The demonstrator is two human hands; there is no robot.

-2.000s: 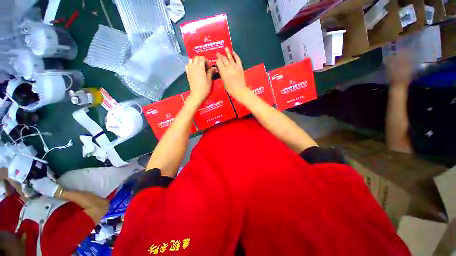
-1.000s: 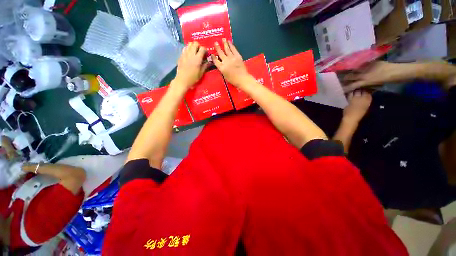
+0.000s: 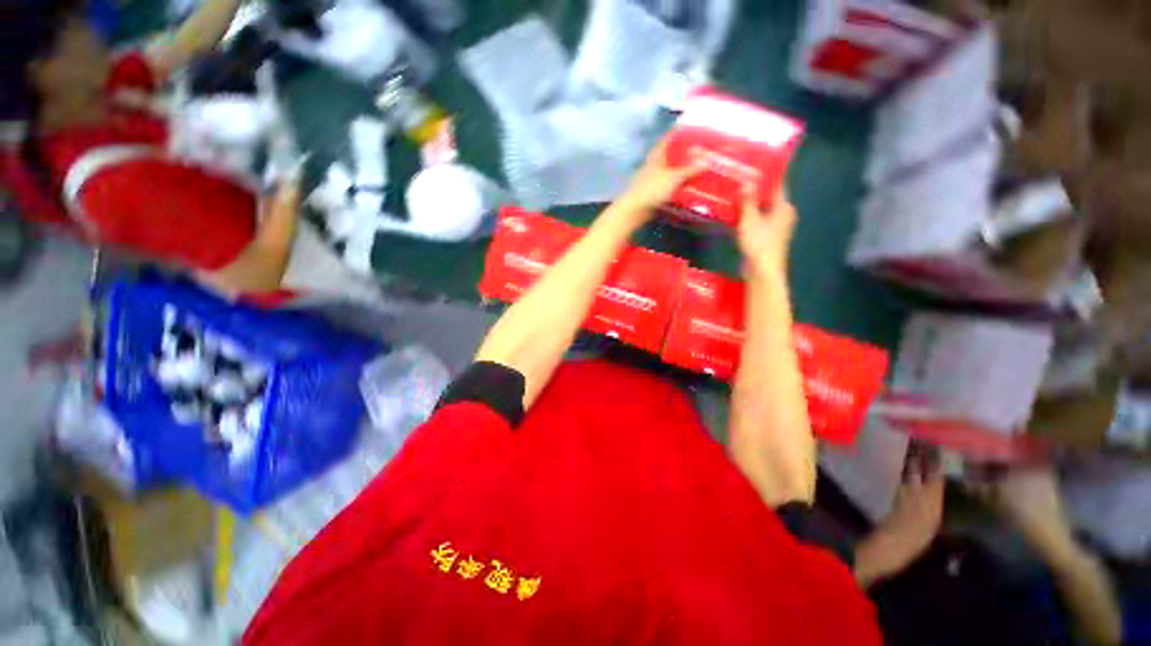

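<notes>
A red-topped retail box [image 3: 726, 154] stands on the green bench, held between my two hands. My left hand [image 3: 659, 179] is at its left side and my right hand [image 3: 767, 230] is at its near right corner. A row of closed red boxes [image 3: 634, 297] lies side by side along the bench edge in front of me, partly covered by my forearms. The view is blurred, so the fingertips are not clear.
Bubble bags [image 3: 555, 145], a bottle [image 3: 433, 130] and a white round part [image 3: 444, 202] lie on the bench to the left. A neighbouring worker [image 3: 164, 189] and a blue crate [image 3: 240, 391] are at left. White-sided boxes [image 3: 928, 164] and another person's hands [image 3: 911, 524] are at right.
The view has swung left, so the bench things appear further right and the blue crate shows more. My hands have gone from the box's near edge to its sides.
</notes>
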